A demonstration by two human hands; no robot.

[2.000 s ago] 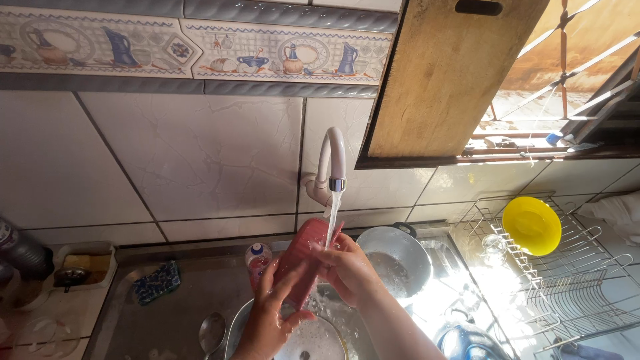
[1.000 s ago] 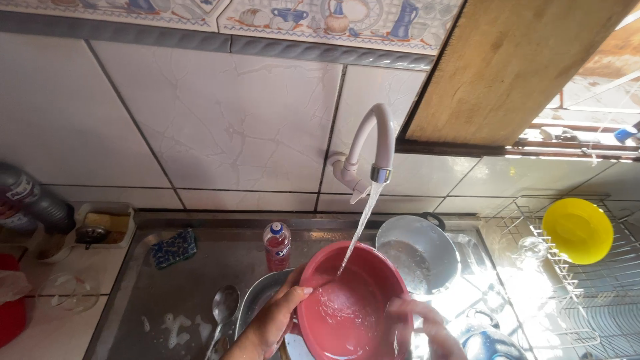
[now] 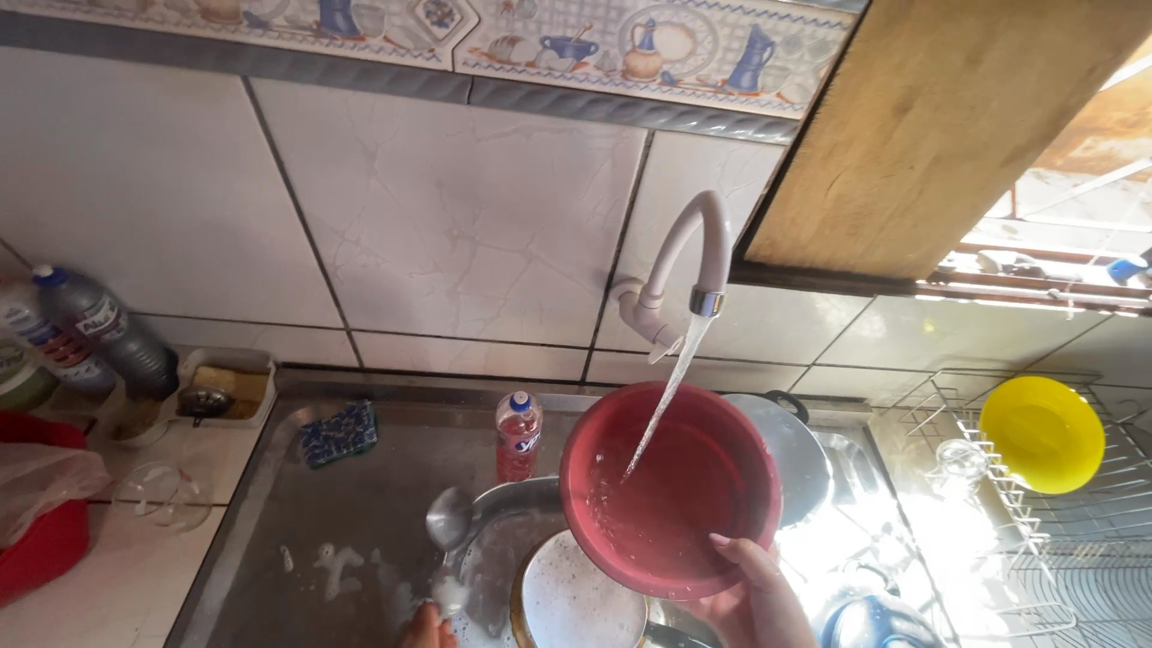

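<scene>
My right hand (image 3: 751,589) grips the lower rim of a red plastic bowl (image 3: 693,504), thumb over the edge, and tilts it under the white faucet (image 3: 706,243). Running water falls into the bowl. My left hand (image 3: 427,627) is at the bottom edge, mostly out of frame, close to a metal spoon (image 3: 450,519) and some foam; whether it holds anything is unclear. Below the bowl lie a soapy metal pan (image 3: 490,531) and a white round dish (image 3: 576,589). A bottle of pink dish soap (image 3: 518,441) stands behind the pan.
A blue patterned sponge (image 3: 339,434) lies on the steel sink top. A grey pot (image 3: 792,459) is behind the bowl. At right, a wire dish rack (image 3: 1035,531) holds a yellow bowl (image 3: 1042,435). Bottles (image 3: 108,328), a sponge tray (image 3: 261,387) and a red container (image 3: 54,540) sit left.
The red bowl, turned in both hands two seconds ago, now faces up under the water. My left hand has let go of its rim and moved down and left.
</scene>
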